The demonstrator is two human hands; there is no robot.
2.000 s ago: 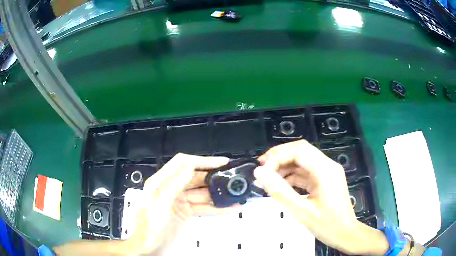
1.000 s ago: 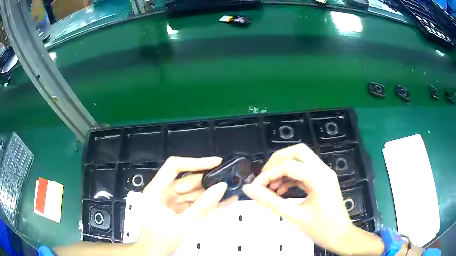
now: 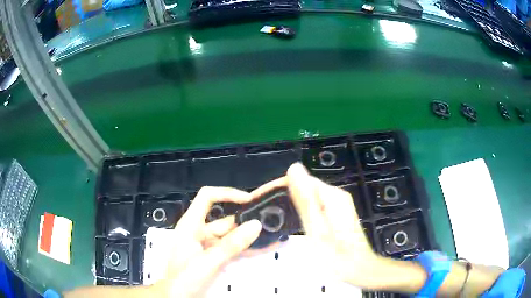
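Observation:
A black camera unit (image 3: 272, 219) with a grey ring is held between both hands over the tray, slightly blurred. My left hand (image 3: 212, 233) grips its left side, thumb on the front near the ring. My right hand (image 3: 326, 218) is at its right side, fingers at the top and right edge. The white liner sheet (image 3: 256, 273) with rows of tiny black marks lies over the lower tray, below the unit. The black blister tray (image 3: 169, 174) has ringed units in several pockets; others in the top row are empty. Whether a small part is in my right fingertips is hidden.
Spare white liner sheets (image 3: 476, 212) lie at right. Small black units (image 3: 441, 109) sit on the green belt (image 3: 233, 93) at upper right. A grey metal post (image 3: 55, 105) stands at left, near a red-and-white card (image 3: 55, 237) and clear blister trays (image 3: 16, 204).
The unit was tilted one second ago and now shows its ring towards me again. My right hand has moved left and up against its right edge. The view has shifted slightly.

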